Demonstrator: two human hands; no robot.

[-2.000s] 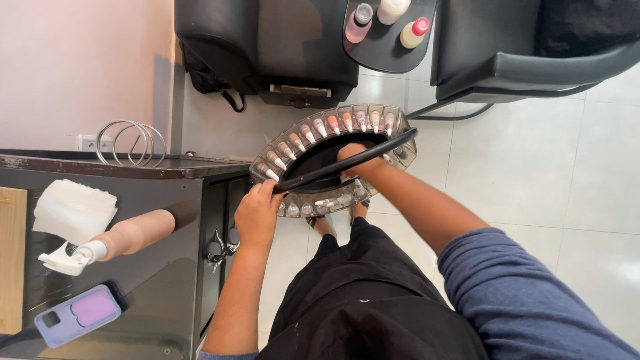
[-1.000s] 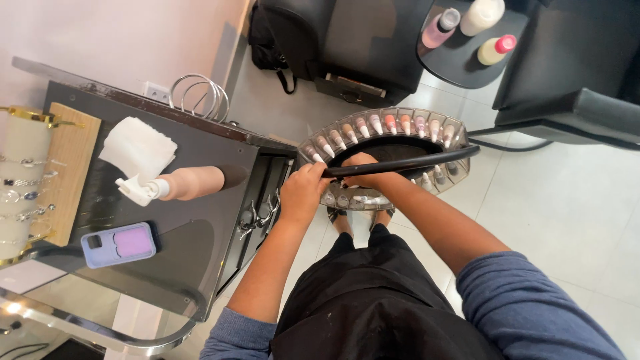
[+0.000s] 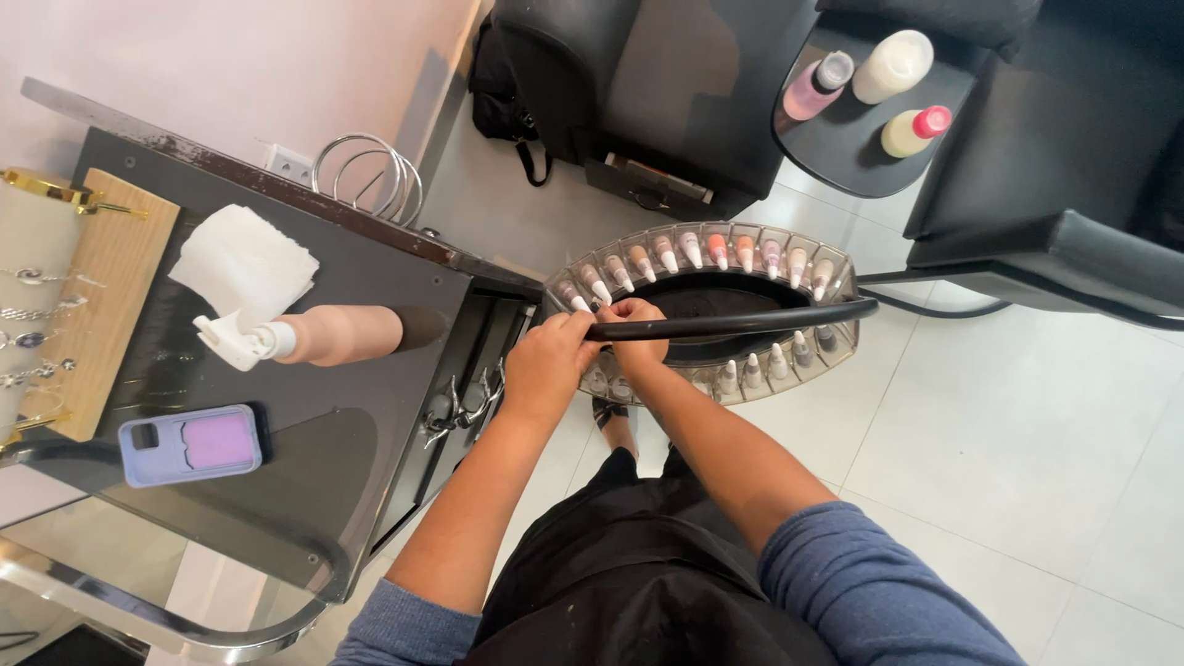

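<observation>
An oval clear plastic rack [image 3: 837, 356] with a black middle holds rows of small bottles with pointed white tips [image 3: 690, 250]. A black curved handle [image 3: 749, 324] arches over it. My left hand [image 3: 553, 356] is at the handle's left end, fingers bent around it. My right hand [image 3: 638, 333] reaches under the handle at the rack's left end, its fingertips close to my left hand's fingers and the nearest bottles. Whether its fingertips hold something small is hidden.
Left, a dark glass-topped cabinet [image 3: 342, 453] bears a pump bottle [image 3: 347, 335], paper towels [image 3: 242, 259], a phone case [image 3: 192, 446] and a bracelet stand [image 3: 28, 305]. Black armchairs [image 3: 1045, 231] flank a small tray [image 3: 856, 143] with bottles. Metal rings [image 3: 370, 176] stand behind.
My right hand has moved left, from inside the middle of the rack to its left end beside my left hand. The view has shifted toward the cabinet.
</observation>
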